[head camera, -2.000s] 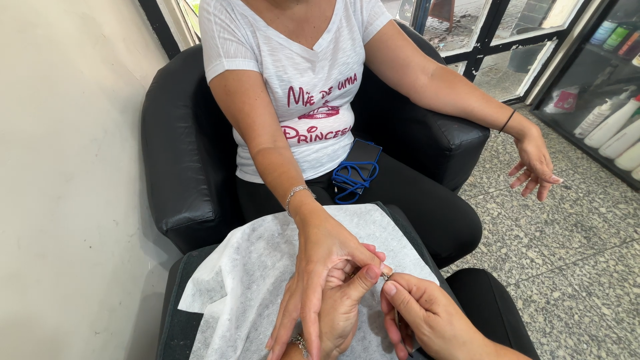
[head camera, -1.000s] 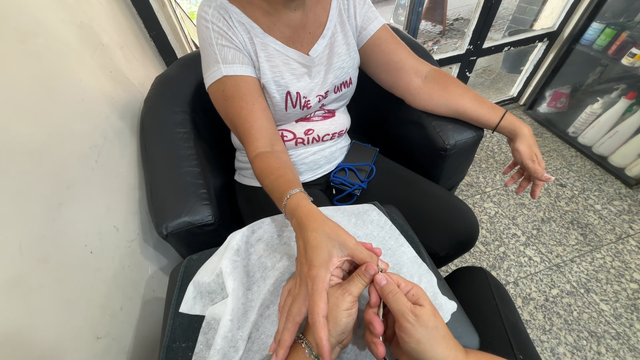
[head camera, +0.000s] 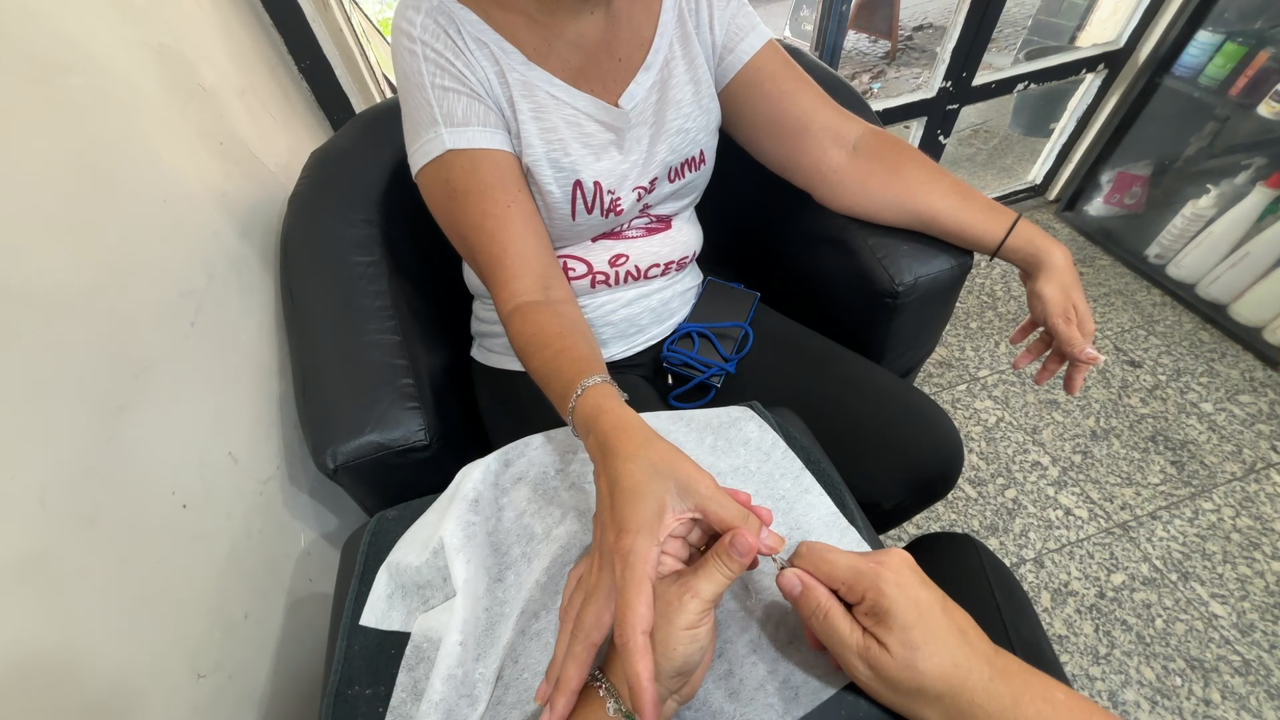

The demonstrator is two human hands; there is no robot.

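My left hand (head camera: 690,610), with a charm bracelet at the wrist, lies under the other person's hand (head camera: 640,510) and grips its thumb between my thumb and fingers. My right hand (head camera: 870,610) pinches a small metal nail tool (head camera: 779,563), probably a cuticle nipper; most of it is hidden in my fingers. Its tip is at the end of the person's thumb, by the nail. Both hands are above a white disposable cloth (head camera: 500,540) spread over a dark padded rest (head camera: 365,600).
The person sits in a black armchair (head camera: 350,300), a phone (head camera: 722,310) with a blue cord on the lap. Their other hand (head camera: 1060,320) hangs past the armrest. A pale wall (head camera: 150,350) stands at left; a glass cabinet with bottles (head camera: 1220,235) is at right.
My right hand has turned, and the tool's handle, visible below my fingers a second ago, is now hidden. My left hand keeps its grip on the person's thumb.
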